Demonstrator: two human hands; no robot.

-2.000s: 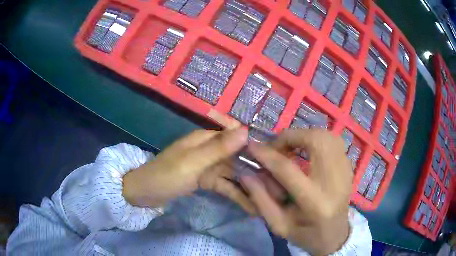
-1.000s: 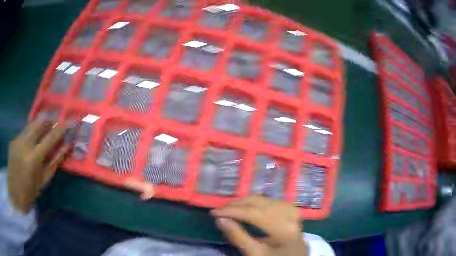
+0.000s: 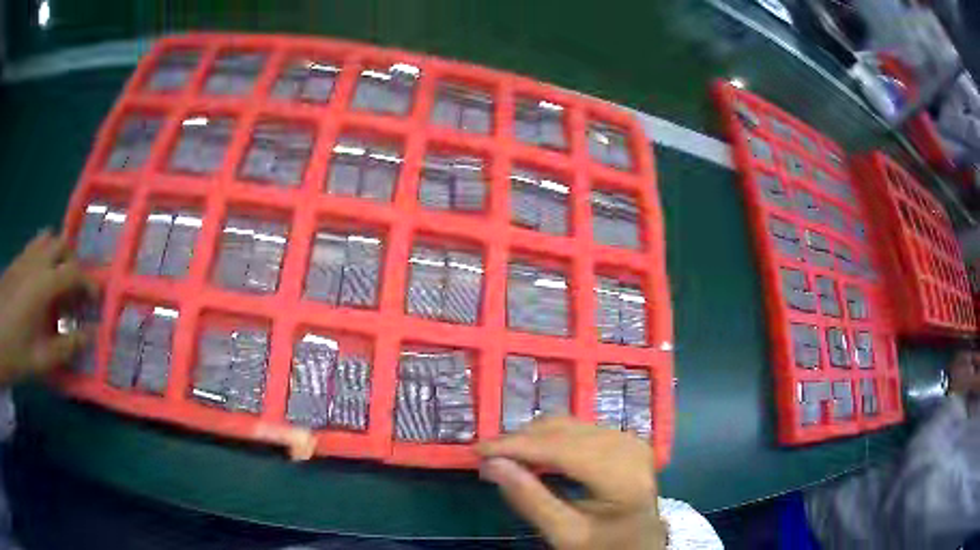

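A large red-orange compartment tray (image 3: 489,258) lies in front of me, its pockets filled with grey ribbed bundles with silver edges. My left hand (image 3: 38,312) is at the tray's near left corner, cut off by the picture's left edge. Its fingertips are over the corner pocket, touching grey parts; whether it grips one I cannot tell. My right hand (image 3: 580,478) is at the near edge, right of the middle, thumb and fingers slightly apart, with nothing seen in it. A beige tape tab (image 3: 288,438) sticks on the near edge.
A second red-orange tray (image 3: 793,414) with grey pieces lies to the right, with another tray (image 3: 933,312) beyond it. People in pale smocks (image 3: 897,494) are at the right edge. A blue thing (image 3: 793,523) shows at the bottom right. The surface is dark green.
My hands were together over the near edge with a small grey part; they are now apart. My left hand moved to the left corner, my right stays near the front edge. The view shifted, showing the whole tray.
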